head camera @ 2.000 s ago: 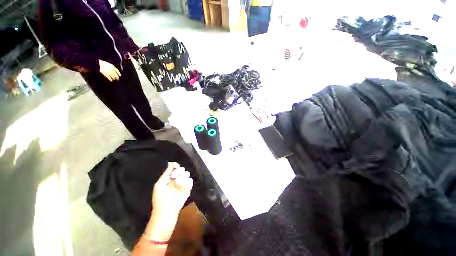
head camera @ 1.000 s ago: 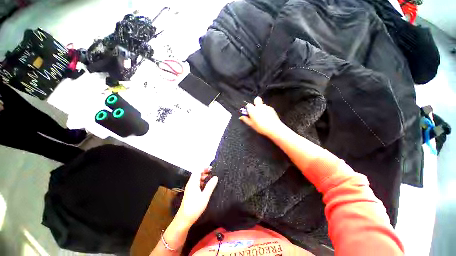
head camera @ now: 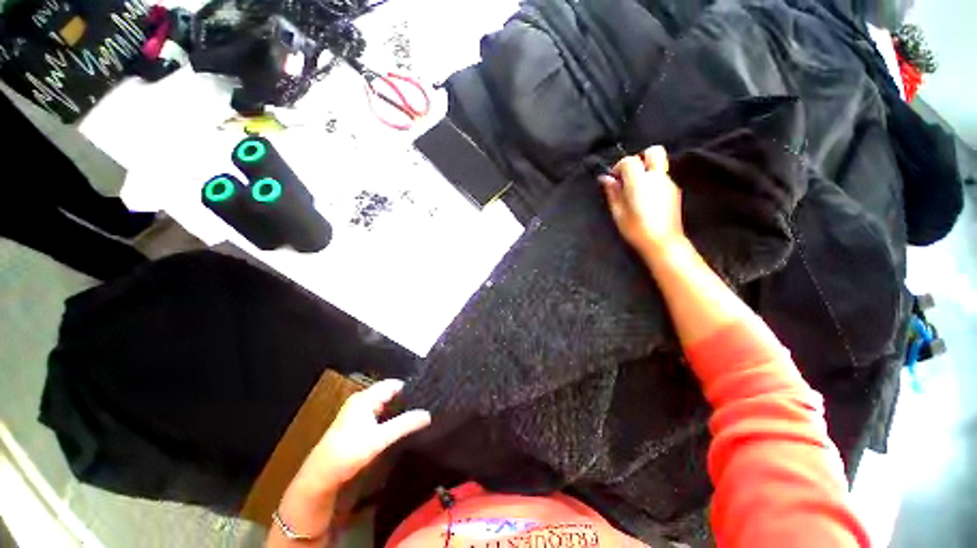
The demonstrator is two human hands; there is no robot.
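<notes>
The black coat (head camera: 836, 236) lies across the table and my lap, its speckled pile lining (head camera: 557, 310) facing up. My right hand (head camera: 646, 200) pinches the coat's edge at the upper middle, fingers closed on the cloth. My left hand (head camera: 359, 428) is at the near left corner of the coat, thumb and fingers apart at the edge; whether it grips cloth cannot be told. Small dark fasteners (head camera: 372, 209) lie in a loose pile on the white table (head camera: 370, 284). No needle or thread can be made out.
Three black thread cones (head camera: 273, 203) with green-ringed ends lie left of the fasteners. Red-handled scissors (head camera: 396, 102) and a flat black rectangle (head camera: 463, 161) lie behind. A black tangle (head camera: 332, 27) is at the back. A black cloth bundle (head camera: 204, 375) and brown board (head camera: 295, 444) are at left.
The lining has been spread out and its edge drawn straighter between my hands. My right hand has moved right and up with the edge. My left hand has moved left and slightly down.
</notes>
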